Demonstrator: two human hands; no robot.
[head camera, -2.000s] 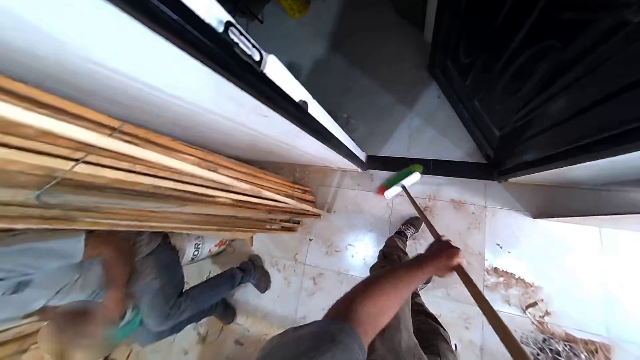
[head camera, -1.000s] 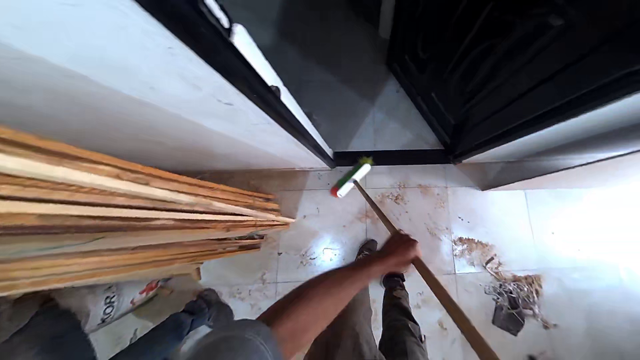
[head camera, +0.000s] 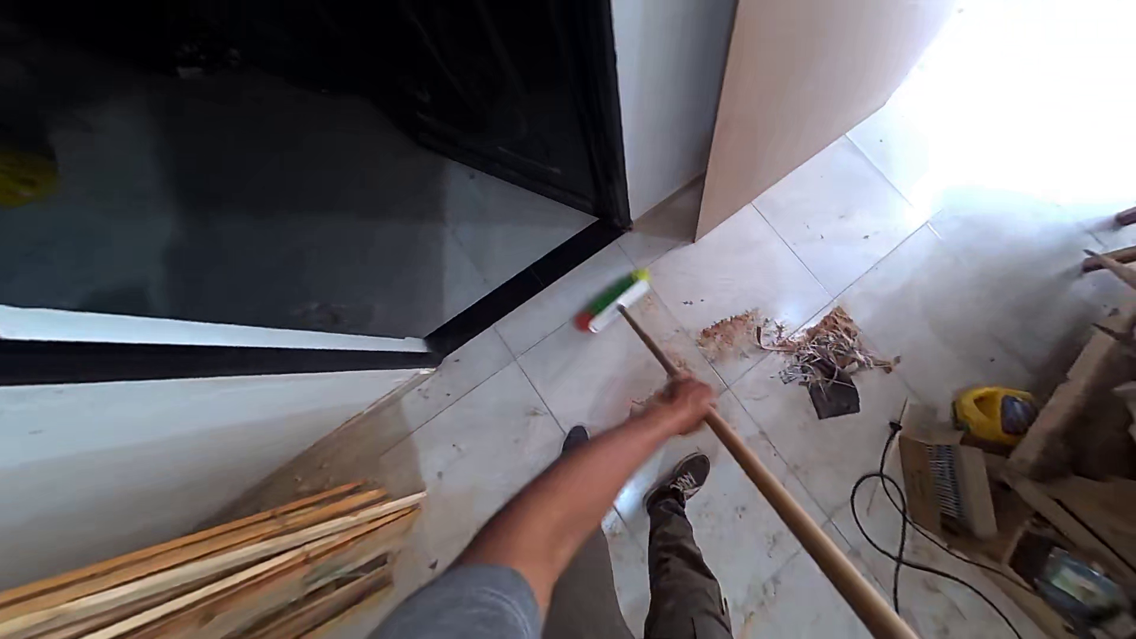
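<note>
My left hand (head camera: 688, 404) is closed around the wooden handle of a push broom (head camera: 803, 524), partway along its length. The broom head (head camera: 614, 302), with a white back and green, red and yellow bristles, rests on the tiled floor near the black door threshold. The handle runs down to the lower right and out of the frame. My right hand is out of view. Right of the broom head lies a pile of wood shavings (head camera: 834, 342) and debris with a dark flat scrap (head camera: 834, 397) at its lower edge.
Stacked wooden strips (head camera: 293, 568) lie at lower left. A black door (head camera: 532, 98) stands at the threshold (head camera: 532, 284), beside a pale panel (head camera: 799, 80). At right are a black cable (head camera: 901, 541), a yellow tool (head camera: 994, 414) and an opened cardboard box (head camera: 923, 479).
The view has swung to the right, bringing the yellow tool and cable into sight. The broom head has moved along the floor toward the shavings pile, my left hand still on the handle.
</note>
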